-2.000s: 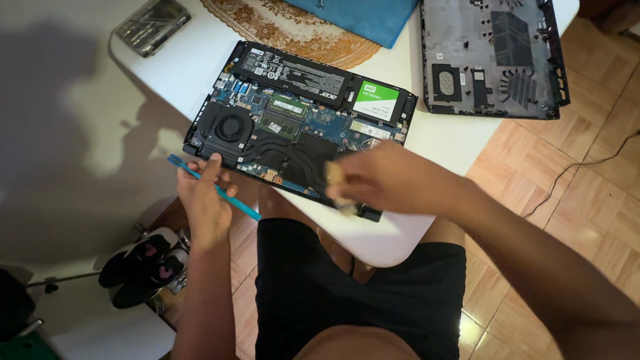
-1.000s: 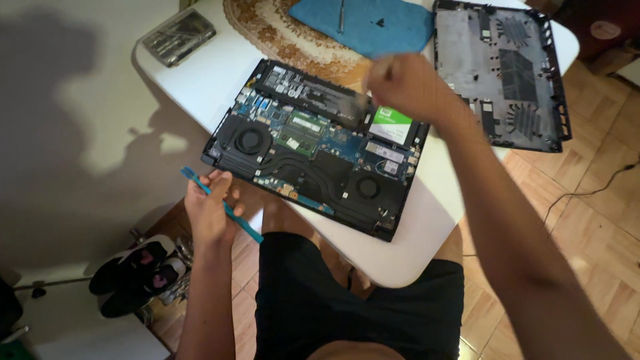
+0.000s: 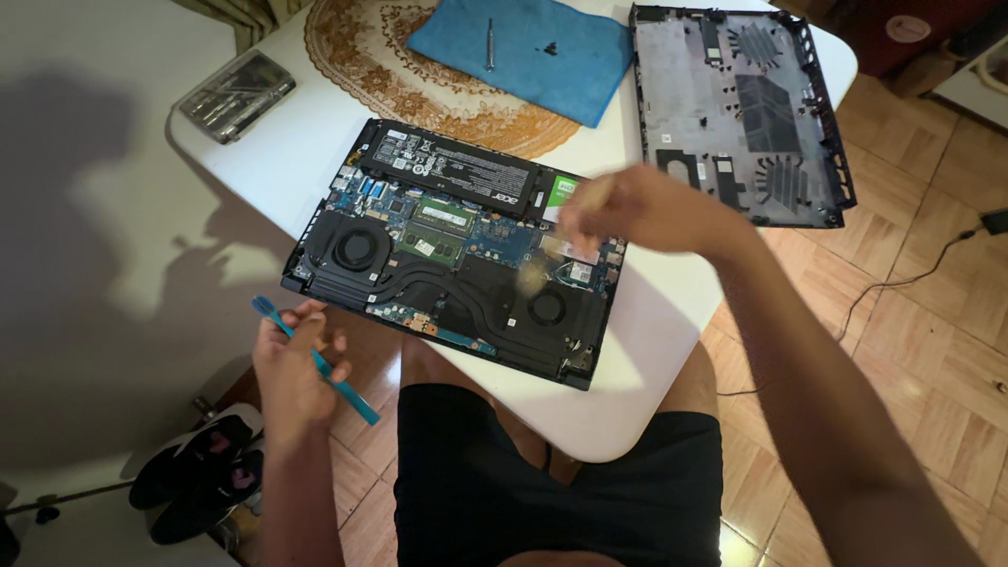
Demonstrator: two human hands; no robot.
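An Acer laptop base [image 3: 441, 252] lies with its internals exposed on the white table, showing the battery [image 3: 449, 169], green memory modules [image 3: 433, 232], a left fan [image 3: 362, 248] and a right fan [image 3: 545, 307]. My left hand [image 3: 303, 362] holds a blue toothbrush [image 3: 319, 362] by the laptop's lower left corner. Above the laptop's right side, my right hand [image 3: 622, 209] is blurred by motion and grips a pale brush [image 3: 535, 272], whose bristle end is over the area above the right fan. The hand partly hides the green-and-white drive [image 3: 561, 189].
The removed bottom cover [image 3: 685, 102] lies at the right rear. A blue cloth [image 3: 535, 47] bears a small screwdriver [image 3: 491, 46] and small dark screws [image 3: 550, 50], over a brown lace doily [image 3: 354, 71]. A clear tool case [image 3: 236, 94] stands at the left.
My right hand has moved from the laptop's lower right to the top near the drive, then back down toward the right fan. My left hand keeps its hold on the toothbrush.
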